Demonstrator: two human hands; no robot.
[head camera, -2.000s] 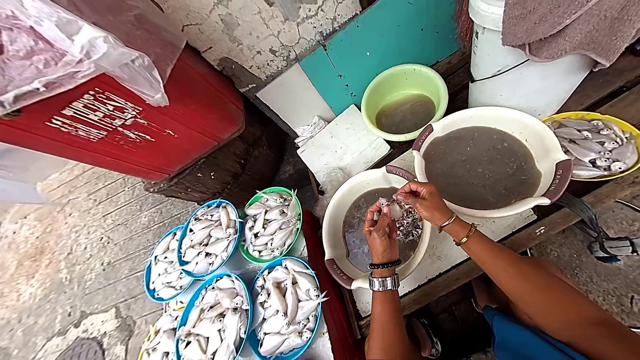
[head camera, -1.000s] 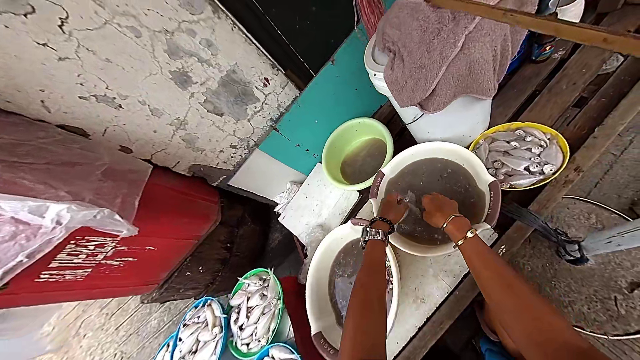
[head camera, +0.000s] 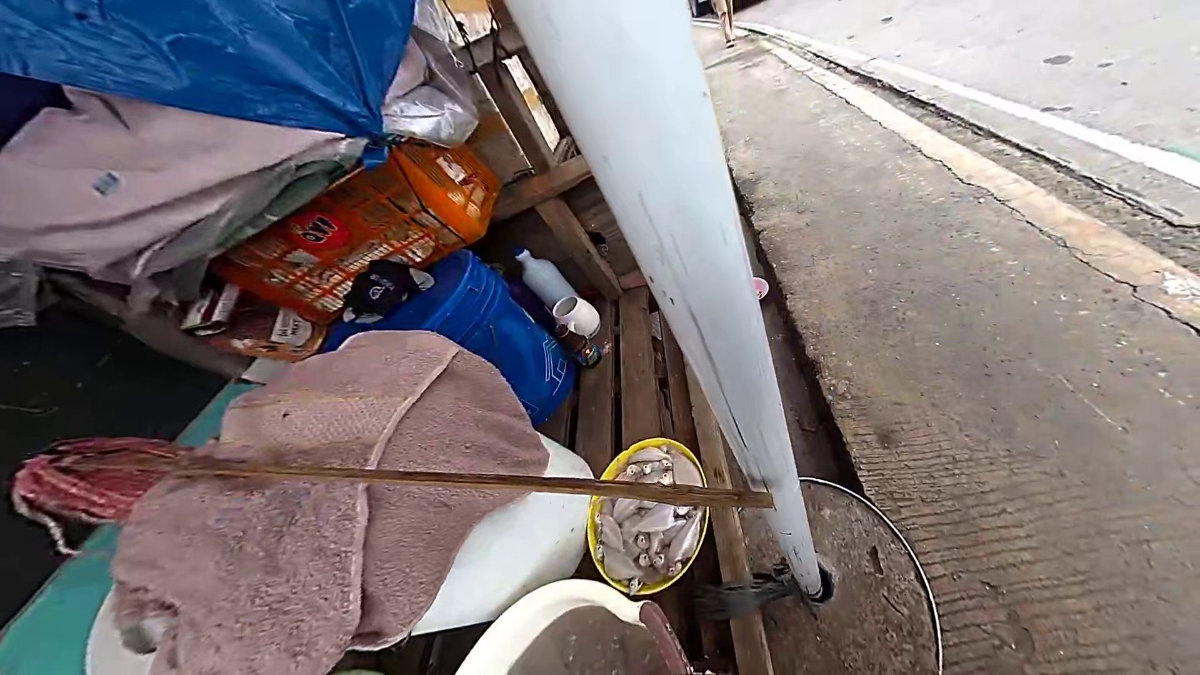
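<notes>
Neither of my hands is in the head view. Low in the middle, the white basin (head camera: 506, 630) of murky water is cut off by the bottom edge. Just above and right of it, a yellow-rimmed basin (head camera: 596, 544) of whole silvery fish stands on wooden slats. A brownish towel (head camera: 309, 525) lies over a white bucket (head camera: 530, 544) to the left. A thin wooden stick (head camera: 450, 480) crosses the view over the towel and the fish.
A thick white pole (head camera: 675, 206) slants down to a round concrete base (head camera: 872, 581). A blue bucket (head camera: 511, 342), an orange plastic crate (head camera: 375, 230), a white mug (head camera: 576, 317) and a blue tarp (head camera: 216, 56) are farther back. Paved road (head camera: 984, 375) runs along the right.
The view has swung far up and to the right. My hands, one second ago in the murky water of the larger white basin, are out of sight, as are the blue-rimmed and green-rimmed basins of fish.
</notes>
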